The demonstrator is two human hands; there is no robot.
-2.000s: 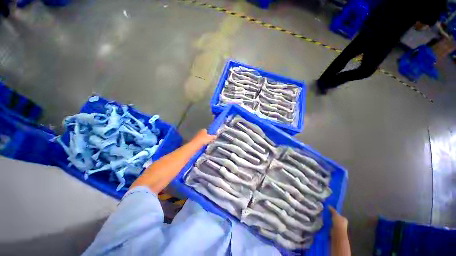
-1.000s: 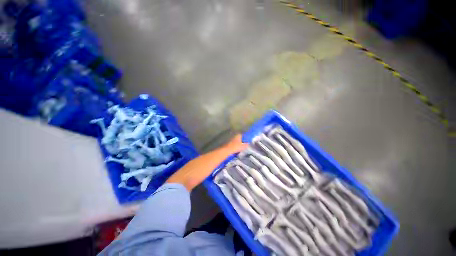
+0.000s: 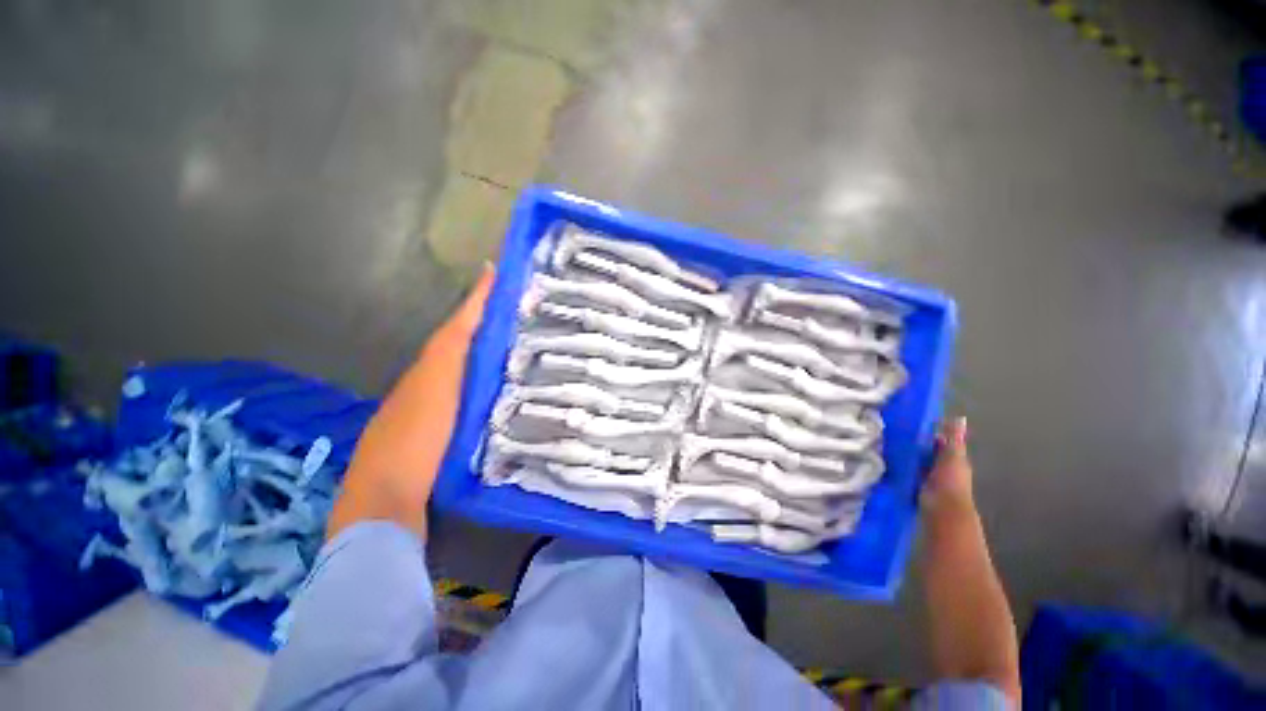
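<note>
A blue crate [image 3: 909, 458] is held up in front of my body, slightly tilted in view. Grey moulded parts [image 3: 611, 368], long and slightly bent, lie in it in two side-by-side groups of rows. My left hand [image 3: 465, 327] grips the crate's left end; its fingertips are hidden by the crate wall. My right hand [image 3: 950, 470] grips the right end, its fingers partly hidden.
Light-blue moulded parts [image 3: 208, 514] lie jumbled in a blue crate [image 3: 264, 396] at the lower left, by a pale surface [image 3: 139, 660]. More blue crates stand at far left and lower right. Yellow-black tape [image 3: 1138, 63] crosses the floor at the upper right.
The held crate has turned to lie more level across the view and moved left. The crate of light-blue parts now shows lower and further left. The floor crate seen two seconds ago is out of view.
</note>
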